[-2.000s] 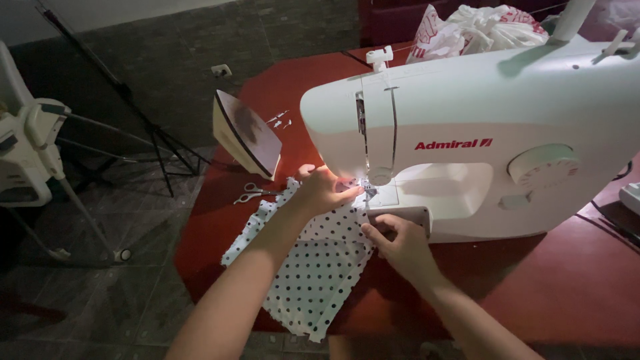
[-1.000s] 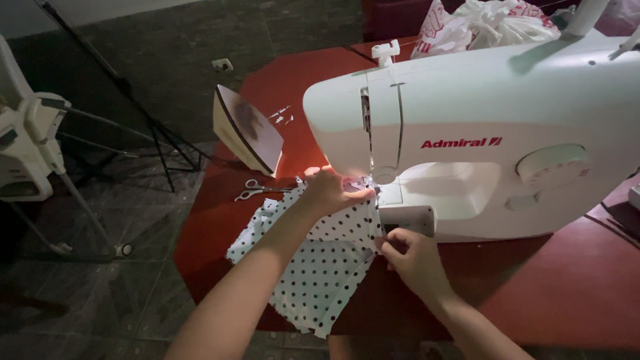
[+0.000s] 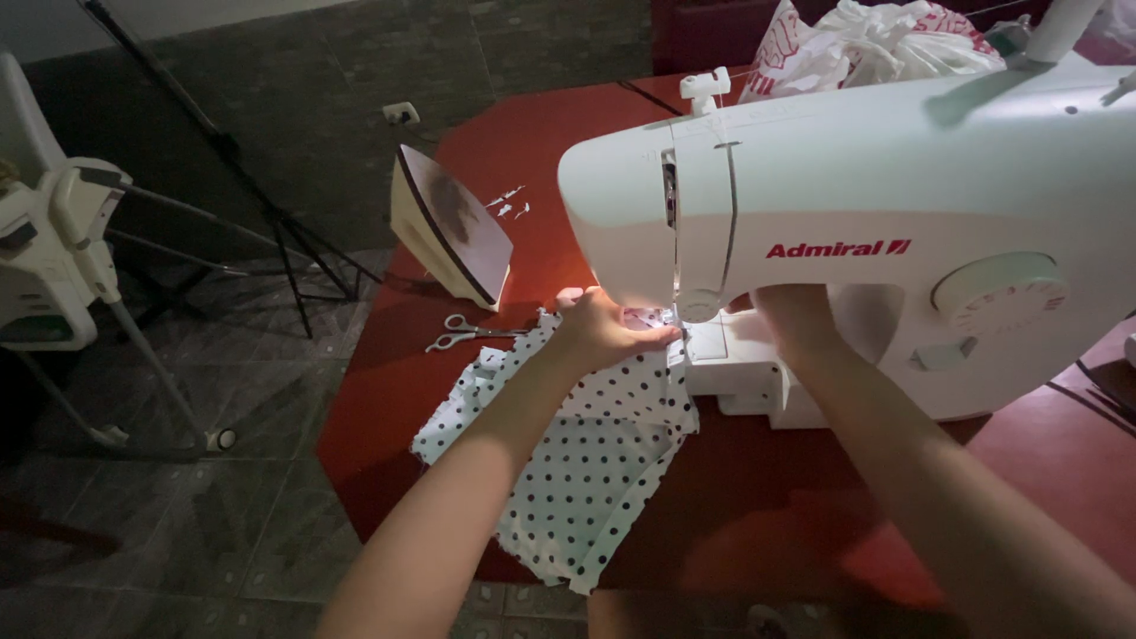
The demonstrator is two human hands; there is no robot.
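A white Admiral sewing machine (image 3: pixel 825 191) stands on the red table, its lamp lit over the needle area. White fabric with dark polka dots (image 3: pixel 590 484) lies left of and in front of the needle area, one edge at the presser foot. My left hand (image 3: pixel 608 328) grips the fabric just left of the foot, thumb toward the needle. My right hand (image 3: pixel 777 306) reaches through the machine's arm opening, behind the needle area; its fingers are mostly hidden by the machine head, so what it touches does not show.
An iron (image 3: pixel 453 231) stands on its heel at the table's left side, near white scraps (image 3: pixel 510 206). Scissors (image 3: pixel 466 333) lie partly under the fabric. A plastic bag (image 3: pixel 879 49) sits behind the machine. A black tripod (image 3: pixel 266 204) and a high chair (image 3: pixel 62 240) stand on the floor at left.
My right hand has moved from the fabric at the front of the free arm to behind the needle area. My left hand stays on the fabric by the foot.
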